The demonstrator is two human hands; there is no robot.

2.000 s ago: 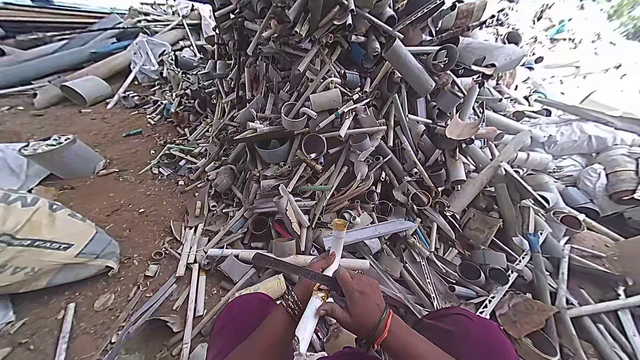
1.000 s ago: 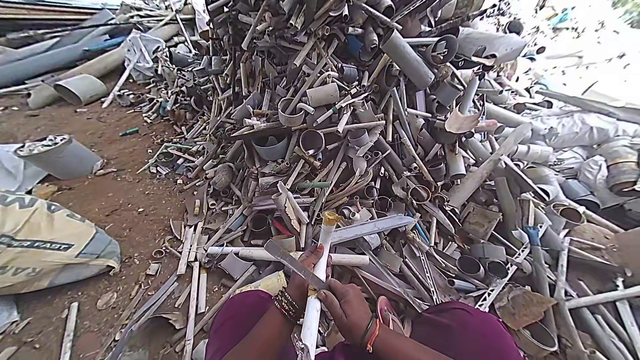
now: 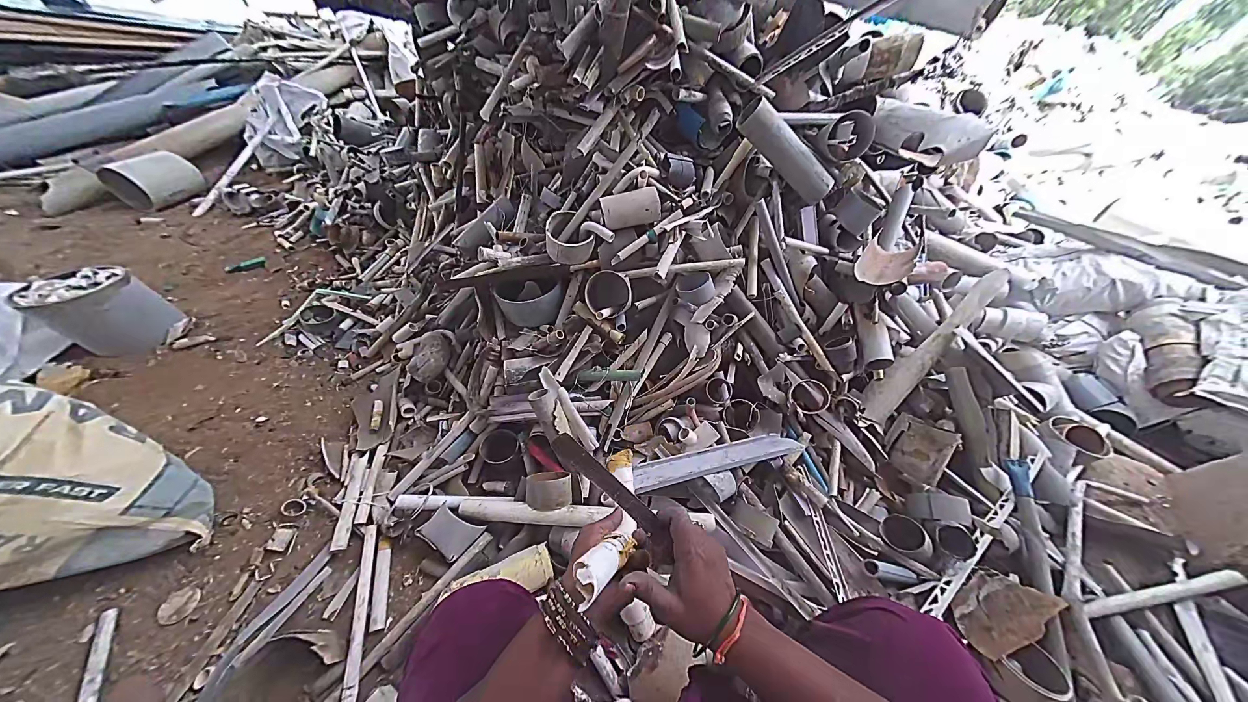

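At the lower middle, my left hand (image 3: 600,561) holds a white plastic pipe (image 3: 604,561) with yellow-brown residue on it. My right hand (image 3: 687,575) grips a dark flat metal blade (image 3: 600,476), which slants up to the left over the pipe. Its fingers lie close beside my left hand. A further white pipe piece (image 3: 639,619) shows just under my hands. Whether it is joined to the held one I cannot tell. Beyond my hands rests a grey-white channel strip (image 3: 720,462), and left of it a short pipe ring (image 3: 548,490).
A tall heap of scrap plastic pipes (image 3: 624,292) rises ahead and spreads right. On the brown soil at left lie a printed sack (image 3: 88,487) and a tilted grey bucket (image 3: 107,312) with bits inside. Large pipes (image 3: 151,180) lie at the back left; white sacks (image 3: 1082,283) are at right.
The white pipe, long and nearly upright between my hands before, now shows an open end tilted towards me. The blade is still in my right hand.
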